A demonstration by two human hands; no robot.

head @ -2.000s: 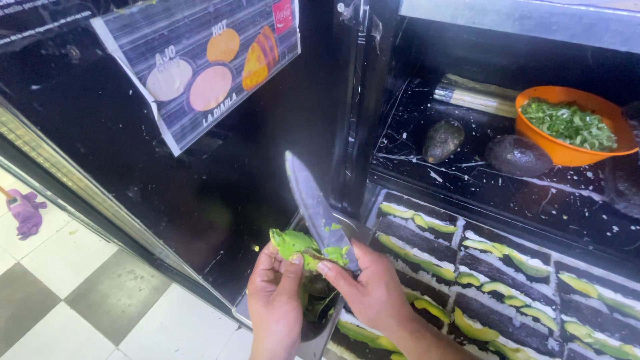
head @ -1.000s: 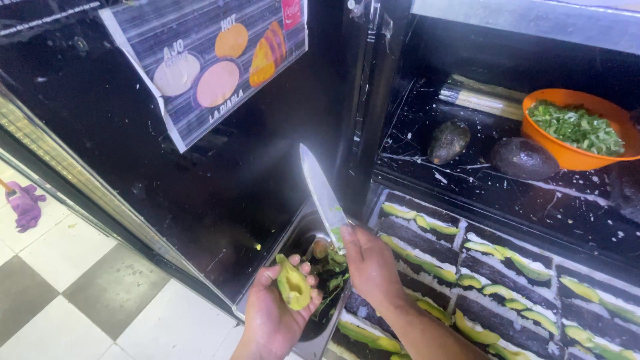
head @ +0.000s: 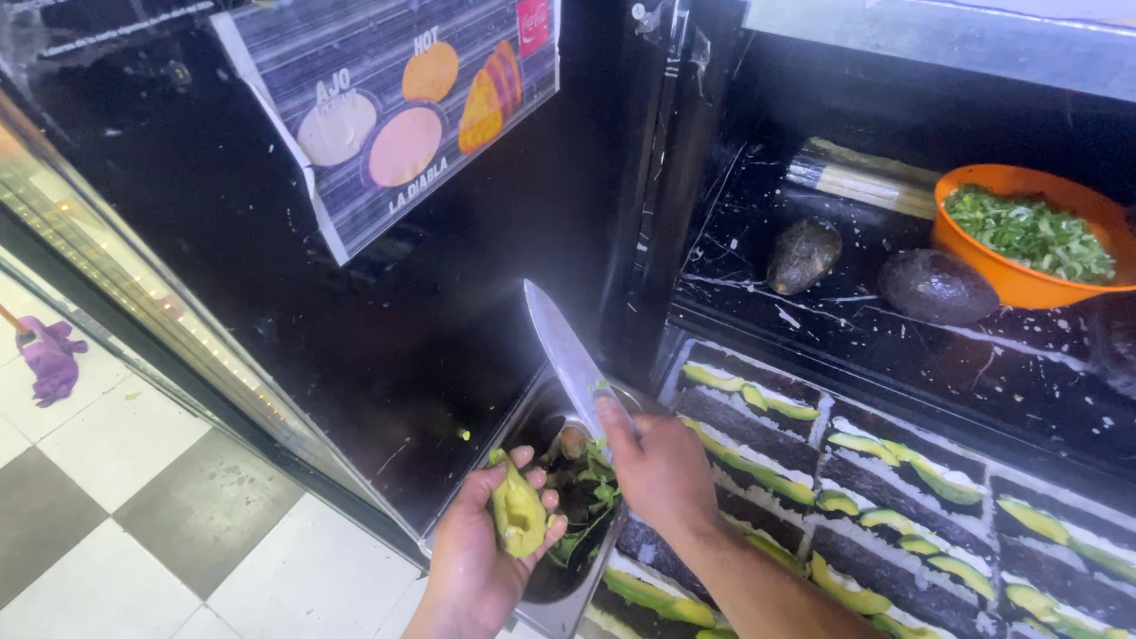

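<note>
My left hand holds a peeled avocado half with its pit hollow showing. Gripped by its handle in my right hand is a kitchen knife, its blade pointing up and left. Both hands are over a steel container with an avocado pit and green scraps inside. Right of it, several nori sheets with rice bear strips of sliced avocado; my right forearm hides some of them.
On the black marbled counter are two whole avocados, a rolled bamboo mat and an orange bowl of chopped greens. A black panel with a poster rises at left. A purple cloth lies on the tiled floor.
Two seconds ago both hands were close together at green peel or flesh by the blade. They are now apart, and the avocado half shows in my left hand; the knife is still in my right.
</note>
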